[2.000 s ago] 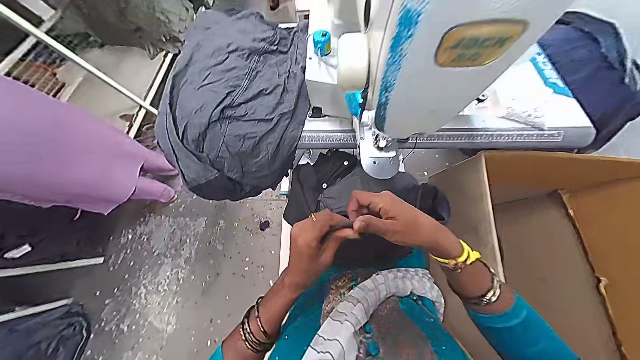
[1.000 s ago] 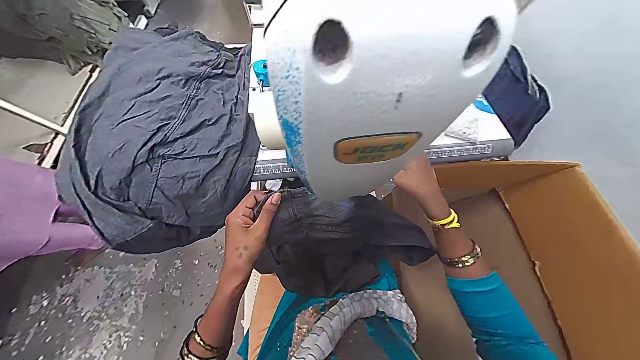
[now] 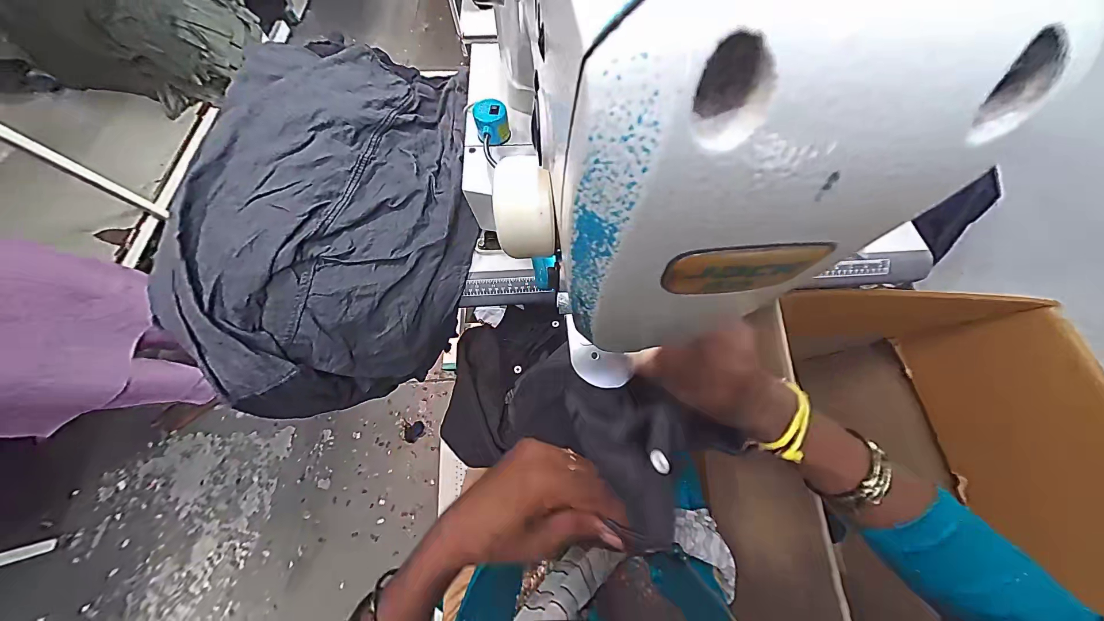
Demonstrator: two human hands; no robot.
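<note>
A dark garment with white buttons [image 3: 552, 397] hangs over the front of a white Jack sewing machine [image 3: 638, 190]. My left hand [image 3: 543, 504] is closed on a lower fold of the cloth, near a white button. My right hand [image 3: 716, 375], blurred, is at the cloth just right of the machine's rounded metal plate [image 3: 599, 364]; its fingertips are partly hidden by the machine head, so its grip cannot be made out.
A pile of dark grey garments [image 3: 319, 224] lies left of the machine. An open cardboard box [image 3: 992, 388] stands at the right, beside my right forearm. A person in purple clothing [image 3: 69, 336] is at the far left. Scraps litter the floor [image 3: 198, 509].
My left hand has moved from the upper left edge of the garment down to a lower fold. My right hand has come back to the cloth near the plate. The view has shifted.
</note>
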